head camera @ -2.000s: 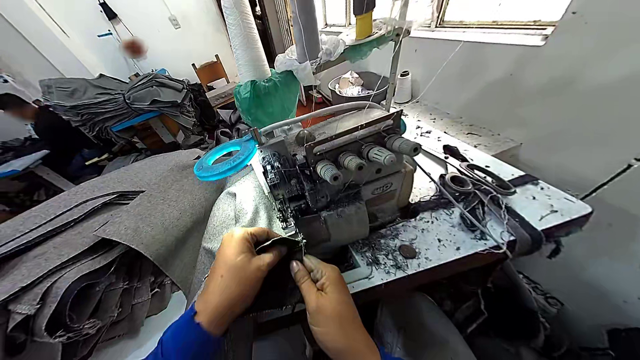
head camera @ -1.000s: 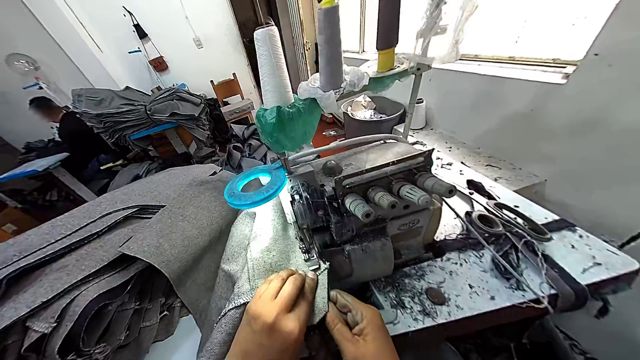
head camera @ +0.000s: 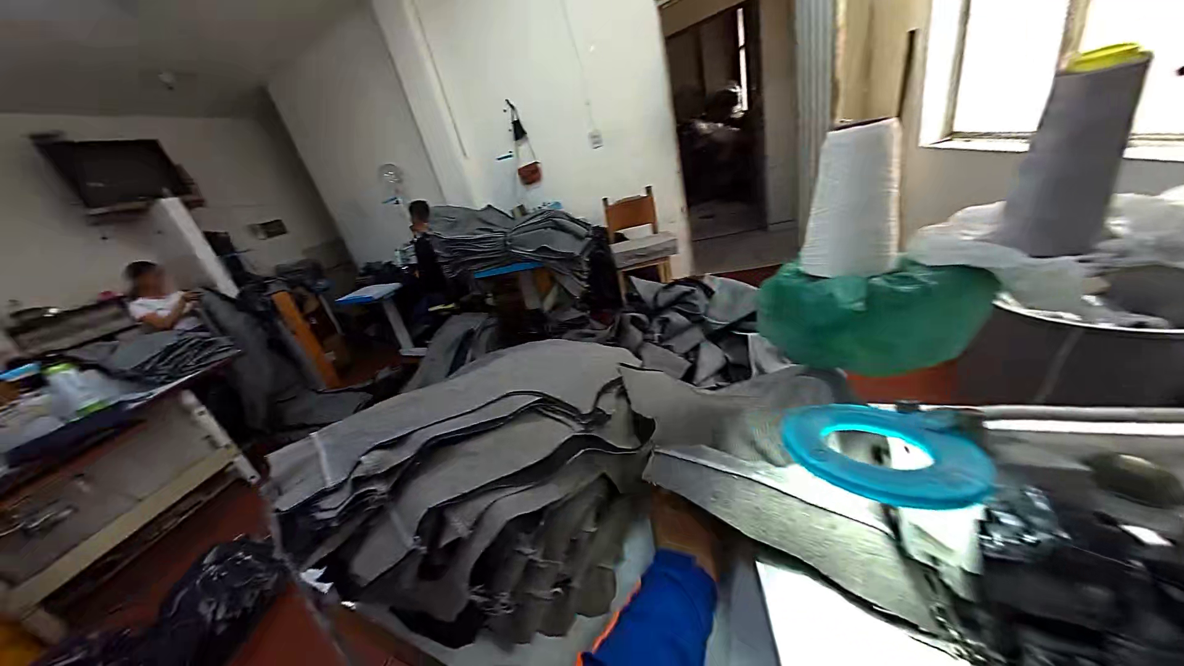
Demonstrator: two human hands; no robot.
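A blue sleeve rises from the bottom of the head view, and my left hand (head camera: 683,532) shows only at the wrist; its fingers are hidden at the grey fabric panel (head camera: 795,518). That panel runs from the fabric stack (head camera: 499,444) towards the overlock sewing machine (head camera: 1064,564) at the lower right, which is blurred. A lit blue ring lamp (head camera: 953,476) hangs over the machine's left side. Of my right hand nothing shows.
Thread cones, one white (head camera: 853,199) and one grey (head camera: 1073,157), stand behind the machine, with a green plastic bag (head camera: 869,314) around the white one's base. Heaped grey cloth (head camera: 698,324) lies beyond the stack. Two people sit at work farther back. A black plastic bag (head camera: 222,592) is lower left.
The view has swung left. Both hands were at the cloth by the machine's needle area; my left arm now reaches to the fabric by the stack, and my right hand has left the view.
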